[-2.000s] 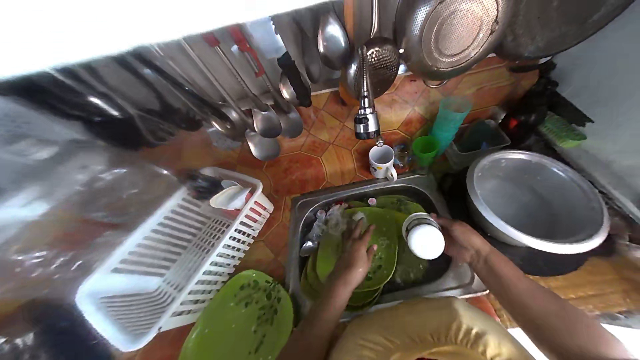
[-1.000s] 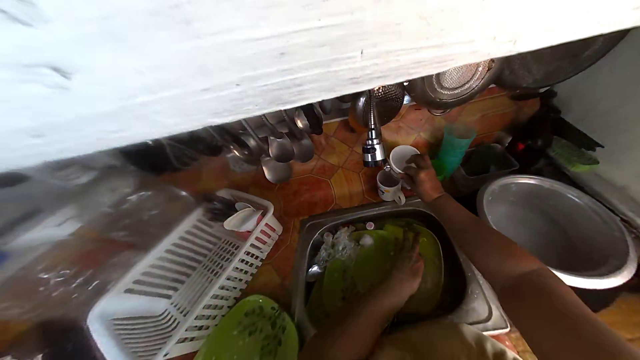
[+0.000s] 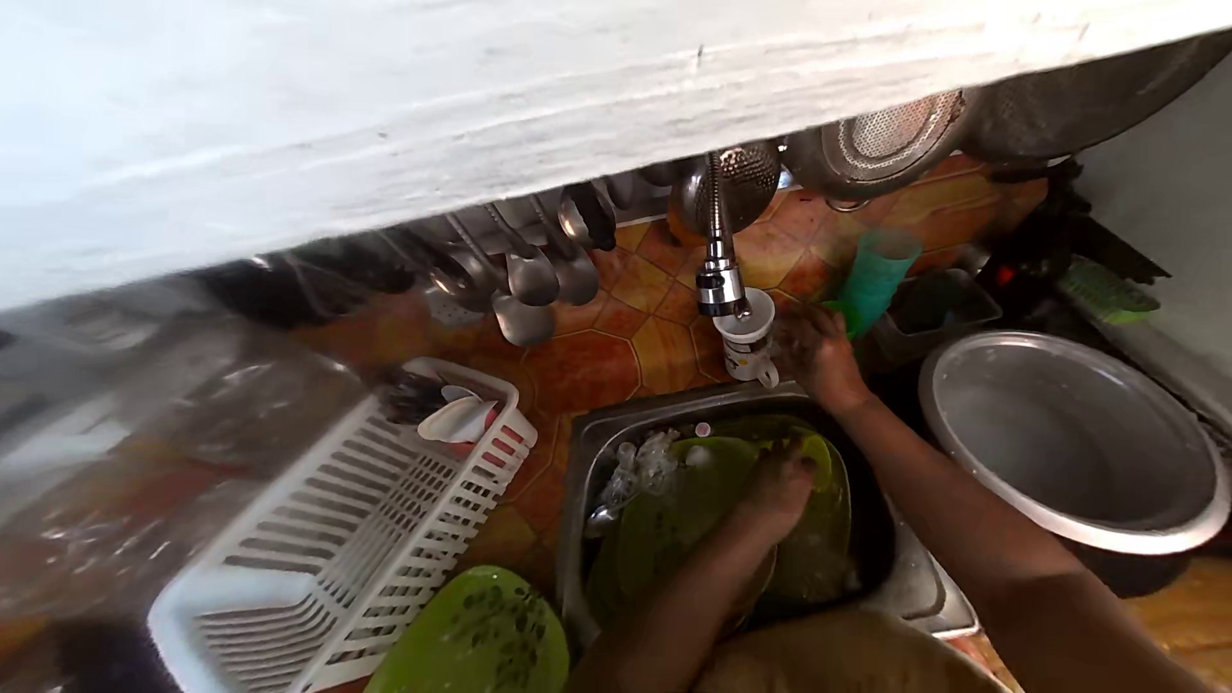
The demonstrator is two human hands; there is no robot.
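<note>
My left hand (image 3: pixel 782 486) is down in the metal sink (image 3: pixel 587 423), closed on a yellow-green item (image 3: pixel 816 460) whose kind is unclear. Around it lie green plates (image 3: pixel 664 520) and clear crumpled plastic (image 3: pixel 647 462). Beyond the sink's back edge, my right hand (image 3: pixel 818 351) is beside a green cup (image 3: pixel 845 316) and a teal tumbler (image 3: pixel 881 274); blur hides whether its fingers hold anything. A white cup (image 3: pixel 749 318) rests on a printed white mug (image 3: pixel 747 361) under the metal faucet head (image 3: pixel 721 289).
A white plastic dish rack (image 3: pixel 337 539) stands left of the sink, a green patterned plate (image 3: pixel 491 635) near its front. To the right sits a large metal basin (image 3: pixel 1068 433). Ladles (image 3: pixel 529 279) and pans (image 3: pixel 885 135) hang behind. A white surface (image 3: pixel 481 96) covers the top of view.
My right hand brought the white cup from over the sink to the printed mug, then let go and moved right. My left hand stays in the sink, now with the yellow-green item.
</note>
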